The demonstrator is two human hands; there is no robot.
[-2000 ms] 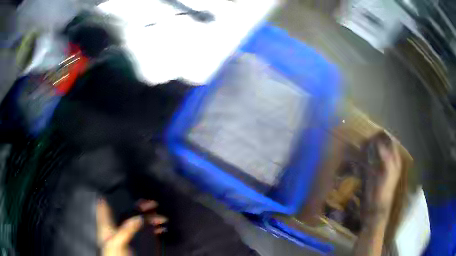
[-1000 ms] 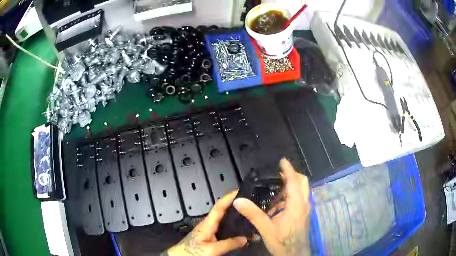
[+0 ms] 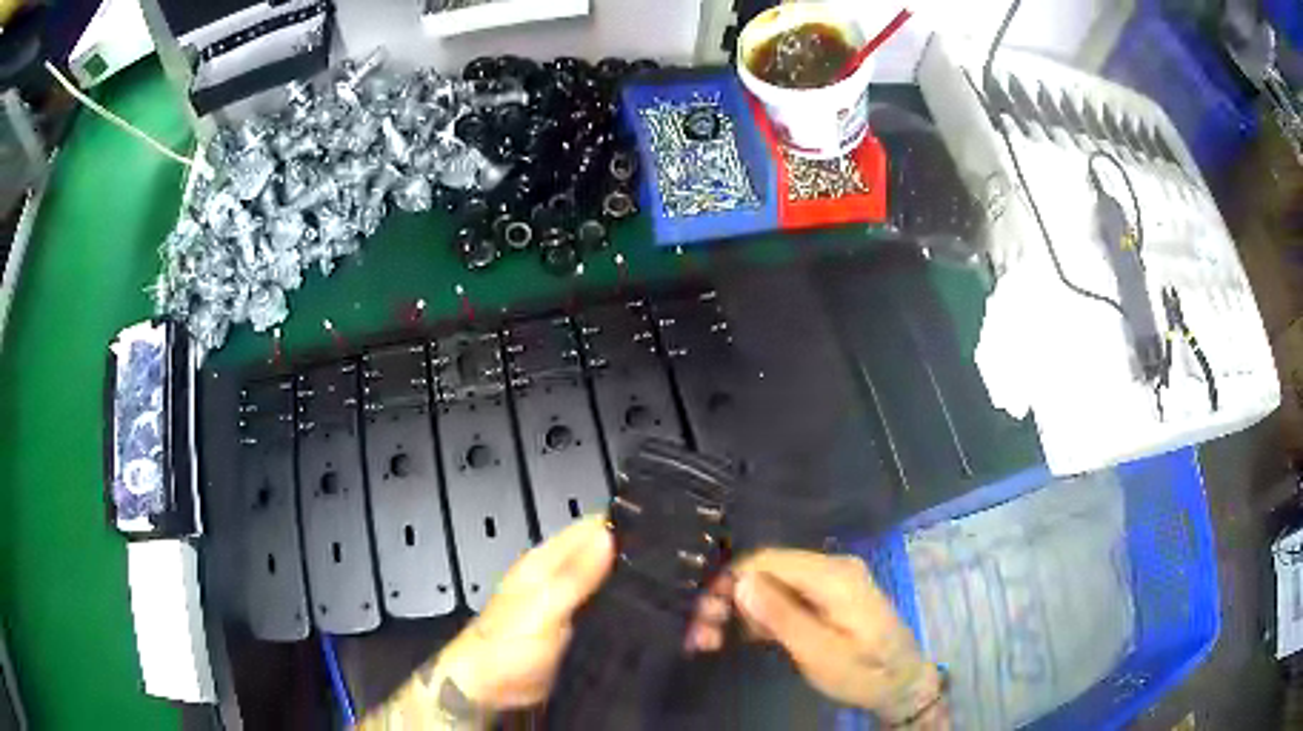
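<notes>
A black panel [image 3: 669,521] with small pale posts near its upper end is held up in front of the row, tilted and a little blurred. My left hand [image 3: 536,614] grips its left edge. My right hand [image 3: 815,614] has its fingertips bunched at the panel's right edge; whether they also pinch something small cannot be told. Several long black panels [image 3: 407,550] lie side by side on a black surface, with round holes and slots. Thin red wires [image 3: 465,304] with tiny white ends stick out above them. The held panel and left hand cover parts of the row.
Silver castings [image 3: 286,200] and black rings [image 3: 550,172] are heaped behind. A blue screw bin [image 3: 700,164], red bin [image 3: 836,186] and paste cup [image 3: 807,86] stand beside them. A white tray [image 3: 1050,286] with tools is right, a blue crate [image 3: 1193,557] below it, a phone [image 3: 150,429] left.
The view has swung from the blurred crate and box to the bench. Since one second ago, the hands have moved apart, and the held black piece now shows its posts, raised between them.
</notes>
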